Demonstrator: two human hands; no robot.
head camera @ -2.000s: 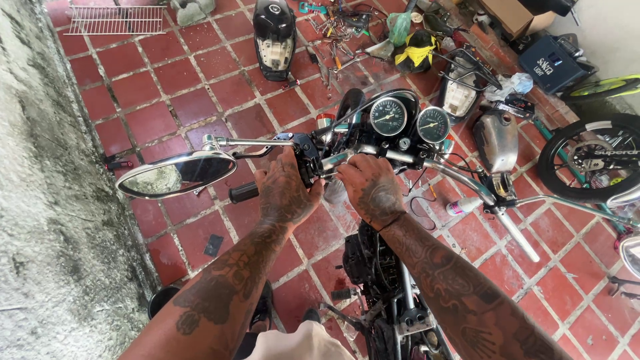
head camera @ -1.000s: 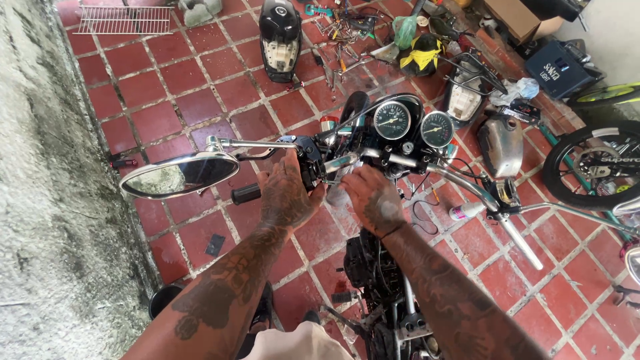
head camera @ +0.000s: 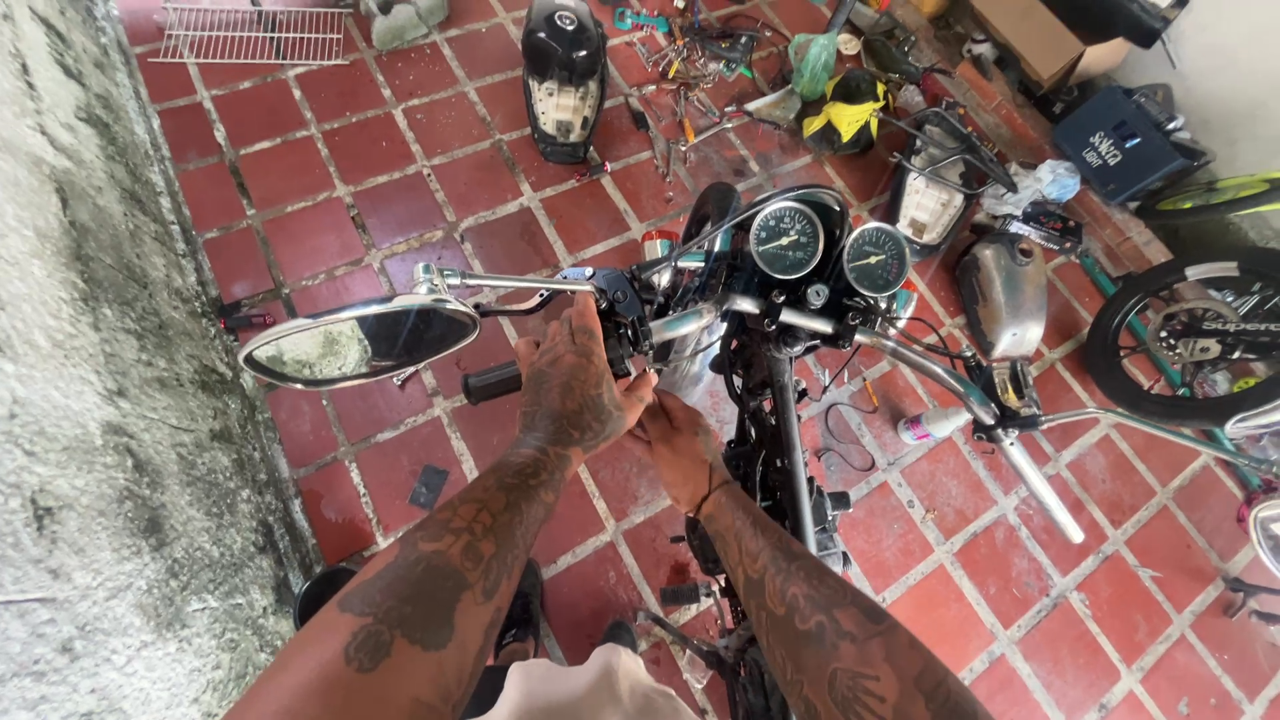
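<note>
A partly stripped motorcycle stands before me, with two round gauges (head camera: 787,240) and a chrome handlebar (head camera: 930,370). My left hand (head camera: 568,385) lies over the left end of the bar, wrapped around the area between the black rubber grip (head camera: 492,382) and the black control housing (head camera: 622,300). My right hand (head camera: 683,450) is just below the housing, its fingertips meeting my left thumb; whether they pinch a small part is hidden. An oval chrome mirror (head camera: 362,340) reaches left on its stem. The bar's right end (head camera: 1040,490) has no grip.
A rough concrete wall (head camera: 100,400) runs along the left. On the red tiles lie a black motorcycle seat (head camera: 563,90), scattered hand tools (head camera: 690,100), a bare metal fuel tank (head camera: 1003,295) and a white bottle (head camera: 932,424). A spoked wheel (head camera: 1190,335) is at the right.
My right hand has moved from beside the bar clamp area to lower left, under the control housing, close to my left thumb. My left hand stays at the left grip.
</note>
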